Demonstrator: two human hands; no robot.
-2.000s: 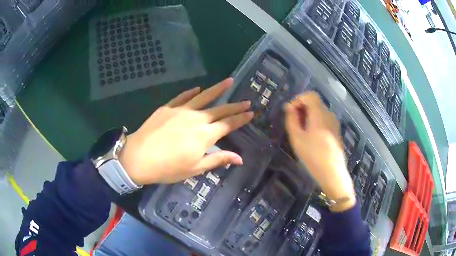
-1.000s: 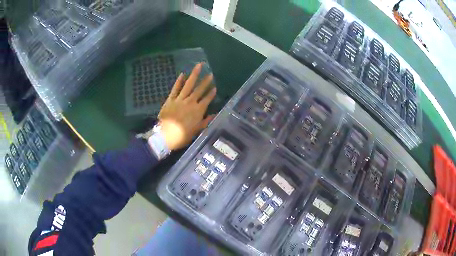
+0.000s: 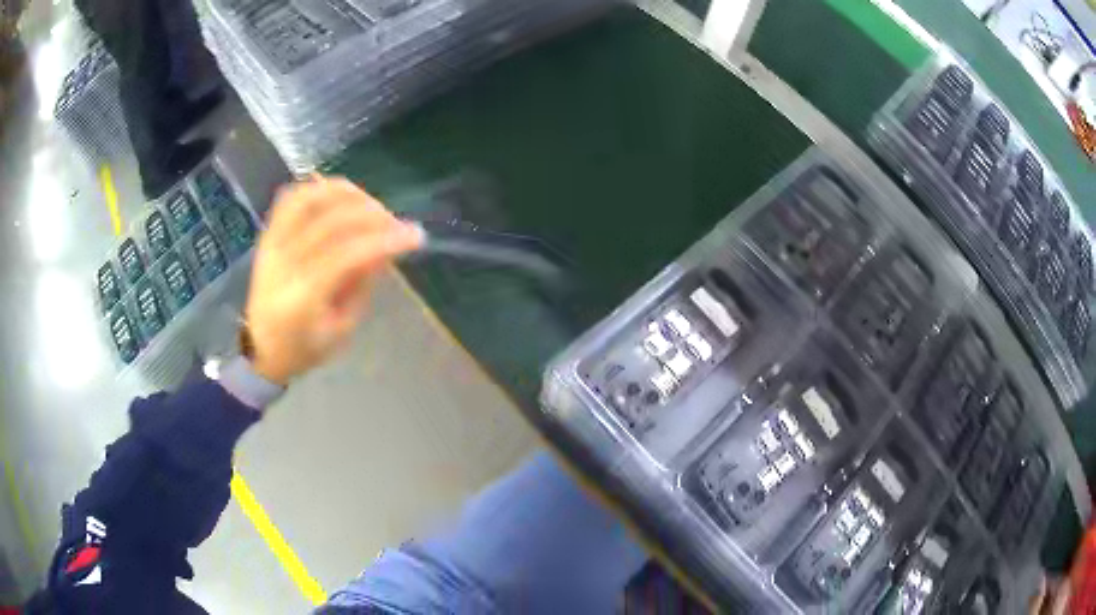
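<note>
My left hand (image 3: 319, 270) is over the bench's front edge at left, fingers pinched on the end of a clear film sheet (image 3: 499, 255). The sheet is motion-blurred and trails right over the green mat; its dots cannot be made out. The large clear blister tray (image 3: 565, 390) lies at right with two rows of black phone bodies (image 3: 673, 348), whose silver slots and white labels show in the near row. A blurred skin-coloured patch, apparently part of my right hand (image 3: 1060, 597), is cut off at the bottom right corner; its fingers cannot be read.
Stacked clear trays (image 3: 349, 90) stand at the upper left of the mat. Another stack with phones (image 3: 992, 180) is at upper right. A lower phone tray (image 3: 180, 270) lies left, beyond the bench edge. A person's dark-clothed legs (image 3: 156, 90) are at top left. A red thing (image 3: 1085, 547) shows at right.
My left hand came off the phone tray, reached onto the dot sheet, then moved left with the film pinched. My right hand left the tray. The view has swung left.
</note>
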